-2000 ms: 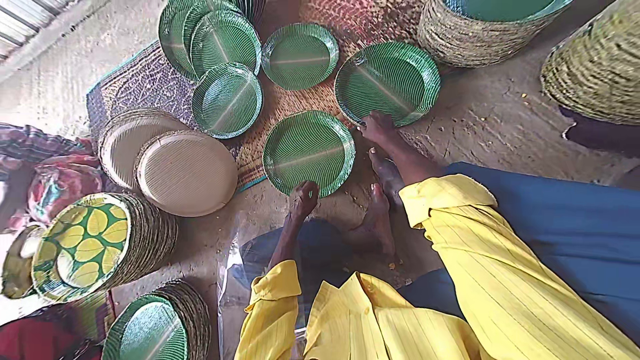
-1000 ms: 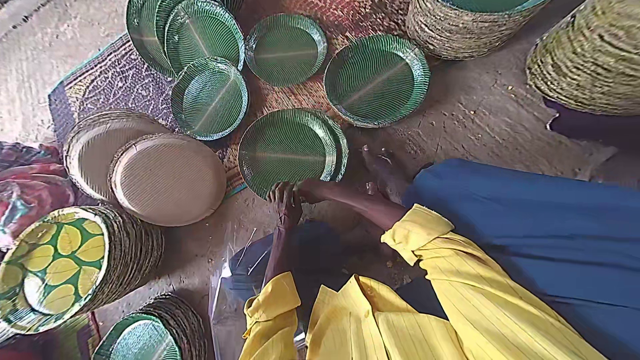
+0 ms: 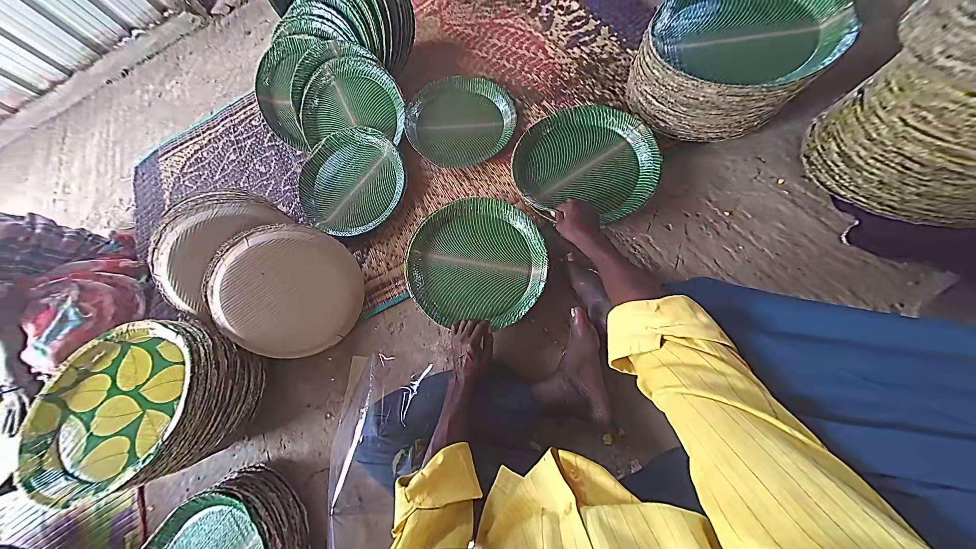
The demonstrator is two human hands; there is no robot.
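Observation:
My left hand (image 3: 471, 347) grips the near rim of a round green leaf-patterned disposable plate (image 3: 476, 263), with its fingertips over the edge. To the right, my right hand (image 3: 577, 221) pinches the near left rim of another green plate (image 3: 587, 164), which lies at the mat's right edge. Beyond them a smaller green plate (image 3: 461, 122) lies face up on the mat. Left of it a green plate (image 3: 352, 181) overlaps a group of leaning green plates (image 3: 354, 103). Whether more plates lie under those I touch cannot be told.
Plain brown plates (image 3: 286, 290) lie at left, above a stack with yellow leaf prints (image 3: 114, 404). A tall green-topped stack (image 3: 701, 99) and another pile (image 3: 900, 145) stand at right. A clear plastic bag (image 3: 366, 457) lies by my left knee, near my bare foot (image 3: 583, 366).
One second ago both hands were together at the near rim of the front plate, with another rim showing behind it. Now my right hand is at the right plate; my left stays at the front one.

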